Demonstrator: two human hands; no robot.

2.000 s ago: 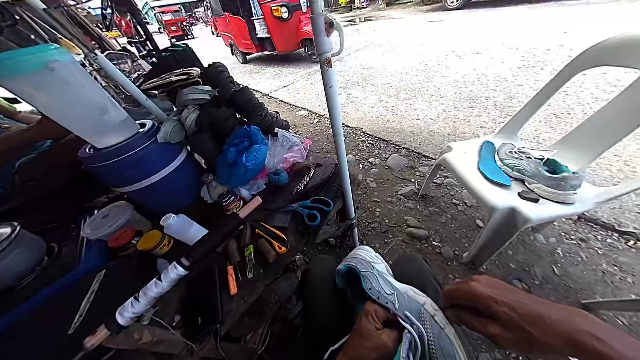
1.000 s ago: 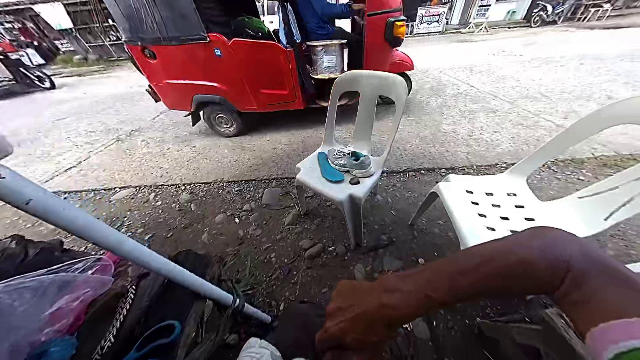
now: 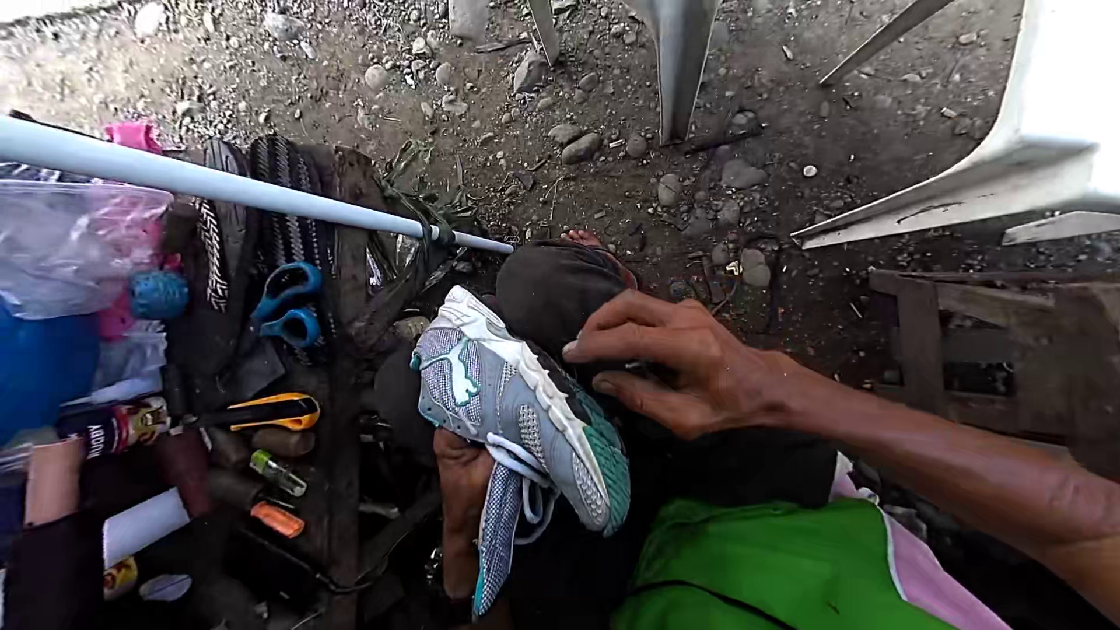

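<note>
A grey, white and teal running shoe (image 3: 516, 402) lies tilted on its side over my lap, its teal and white sole facing right and its tongue and laces hanging down. My left hand (image 3: 464, 472) is partly hidden behind the shoe and holds it from the left, at the opening. My right hand (image 3: 682, 359) is just right of the sole, with thumb and fingertips near each other and pointing at it. Whether something thin or small sits between those fingers is not clear. Dark cloth covers my knee (image 3: 560, 289) above the shoe.
Left, blue-handled scissors (image 3: 289, 306), a yellow utility knife (image 3: 276, 411), an orange-handled tool (image 3: 278, 519) and a bottle (image 3: 122, 424) lie on a dark work surface. A pale metal pole (image 3: 219, 188) slants across. White plastic chair legs (image 3: 678, 70) stand on stony ground, near a wooden frame (image 3: 971, 341) at right.
The view has swung down from the street and chairs to my lap. The shoe, mostly out of view one second ago, now shows its side and sole.
</note>
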